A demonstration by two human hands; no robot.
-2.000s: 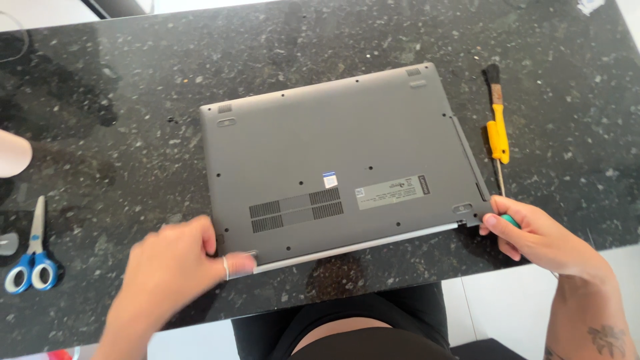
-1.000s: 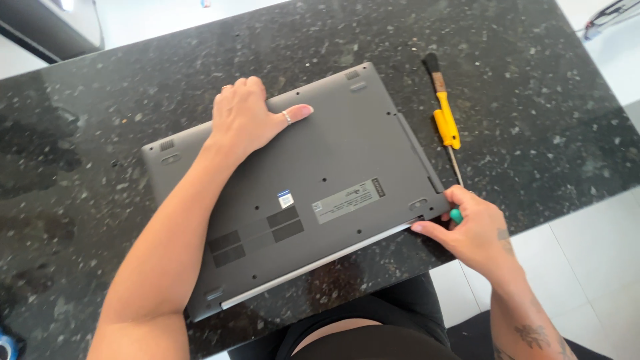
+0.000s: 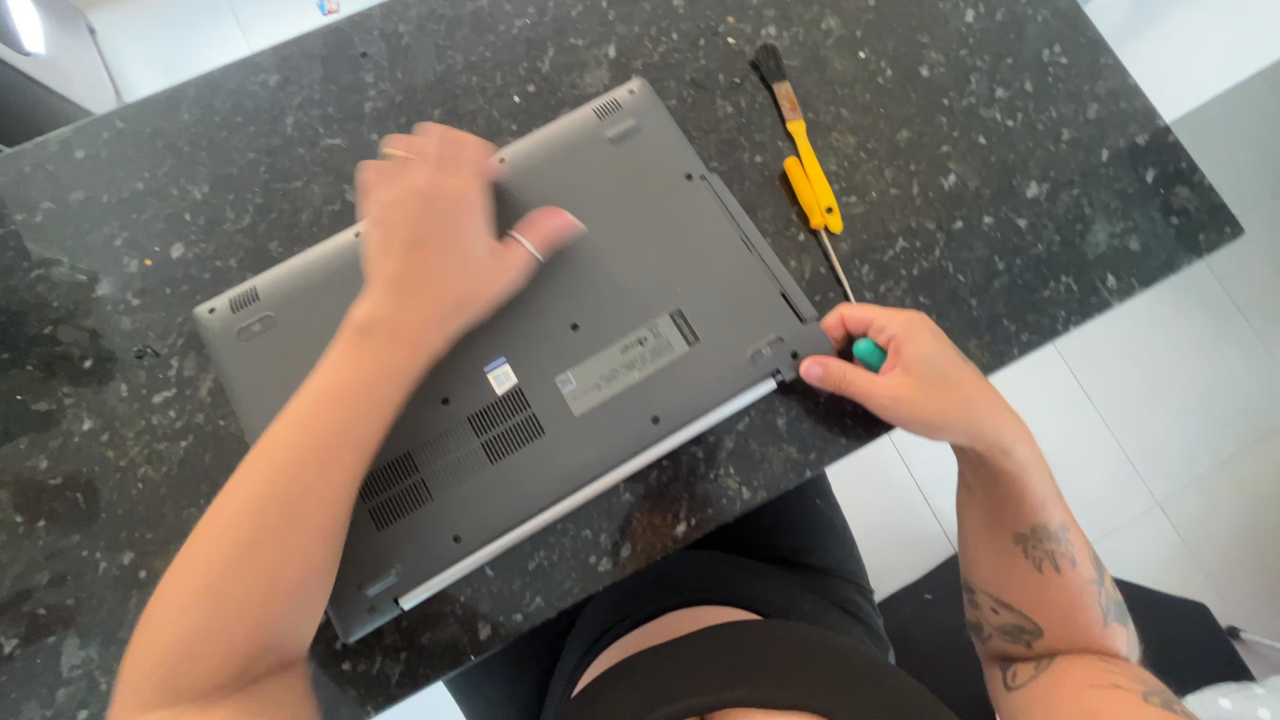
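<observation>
A grey laptop (image 3: 620, 260) lies bottom side up on a dark speckled stone counter, its vents, screw holes and labels showing. My left hand (image 3: 440, 230), slightly blurred, is over its far long edge, fingers beyond the edge and thumb above the bottom cover. My right hand (image 3: 900, 370) grips the near right corner between thumb and fingers. A small green object (image 3: 869, 354), perhaps a tool's handle, pokes out between the fingers of that hand; the rest of it is hidden.
Right of the laptop, a yellow-handled brush (image 3: 815, 175) lies beside a yellow-handled screwdriver (image 3: 800, 190), whose shaft points toward my right hand. The stone counter's (image 3: 1060, 200) edge runs along the near and right sides, above a tiled floor.
My left hand was at the near left corner two seconds ago and has moved to the laptop's far long edge. My right hand stays at the near right corner. The view has turned.
</observation>
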